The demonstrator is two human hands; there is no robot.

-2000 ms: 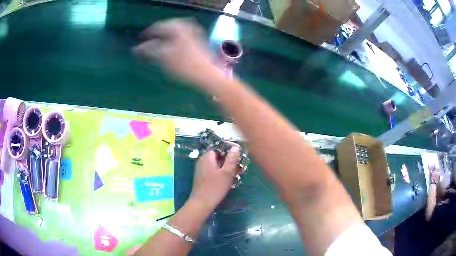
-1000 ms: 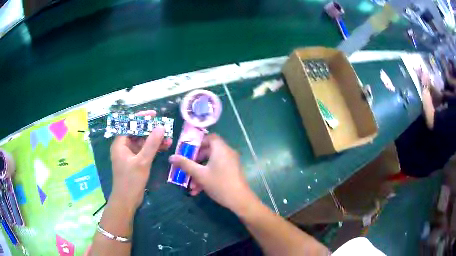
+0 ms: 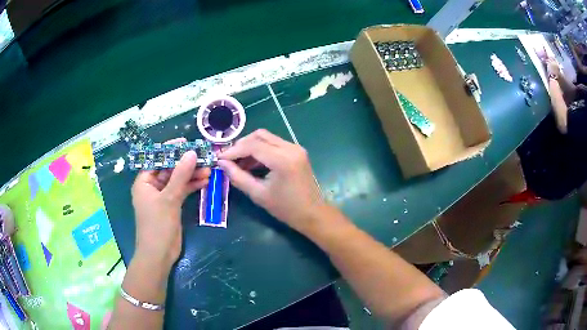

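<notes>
My left hand (image 3: 168, 187) holds the circuit board strip (image 3: 168, 155) level, thumb on top. The strip's right end lies over the handle, just below the fan ring. The pink handheld fan body (image 3: 221, 120) lies on the dark green bench with its round head away from me. A bright blue battery (image 3: 215, 196) sits in its open handle. My right hand (image 3: 270, 171) has thumb and forefinger pinched at the strip's right end. Whether these fingertips grip the last board or something thin is hidden.
A cardboard box (image 3: 444, 138) at right holds spare board strips (image 3: 399, 55) and a bare green board piece (image 3: 416, 116). The printed sheet (image 3: 61, 238) bears fans at far left. The conveyor belt (image 3: 161, 45) runs beyond the pale edge. Another person's arm (image 3: 559, 103) shows at right.
The fan body now lies upright in view on the bench, released from my right hand's grip on its handle. The strip has come over the handle, and my right fingertips have moved to its right end.
</notes>
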